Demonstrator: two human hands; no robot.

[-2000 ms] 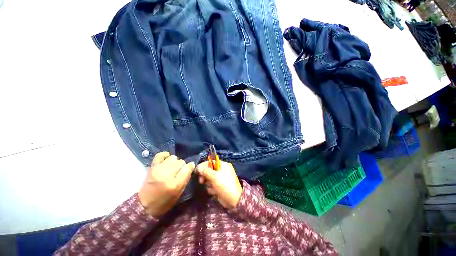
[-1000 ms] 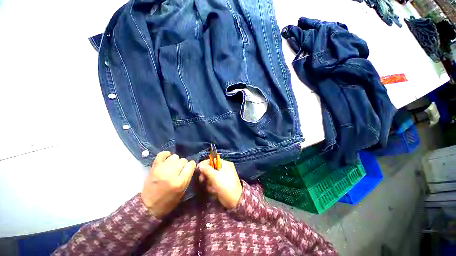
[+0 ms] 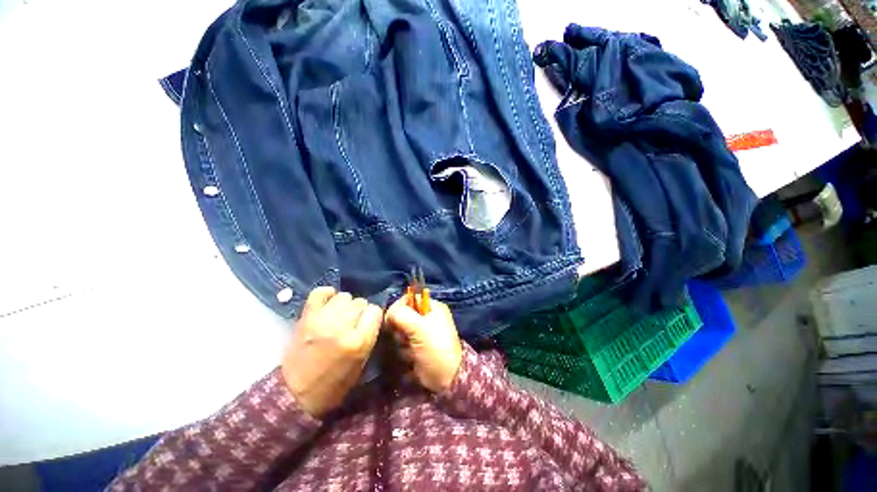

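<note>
A dark blue denim jacket [image 3: 385, 183] lies spread on the white table, with shank buttons [image 3: 241, 248] along its left edge and an oval armhole [image 3: 487, 198] at the right. My left hand [image 3: 334, 348] grips the jacket's near edge, its fingers closed on the cloth. My right hand [image 3: 427, 343] is closed around orange thread snips [image 3: 418, 297], whose short metal blades point away from me over the hem band. The thumb and fingertips of both hands are close together at the hem. The cloth between them is partly hidden, and no thread can be made out.
A second denim garment [image 3: 664, 159] lies crumpled at the right and hangs over the table edge [image 3: 806, 173]. A red-orange strip [image 3: 751, 140] lies beyond it. A green crate [image 3: 615, 341] and a blue crate [image 3: 694, 336] stand below the edge. More dark cloth [image 3: 810, 60] is at the far right.
The view has shifted slightly. Both hands stay at the hem, with the left hand tilted a little more towards the right one. The snips are turned slightly and remain in my right hand.
</note>
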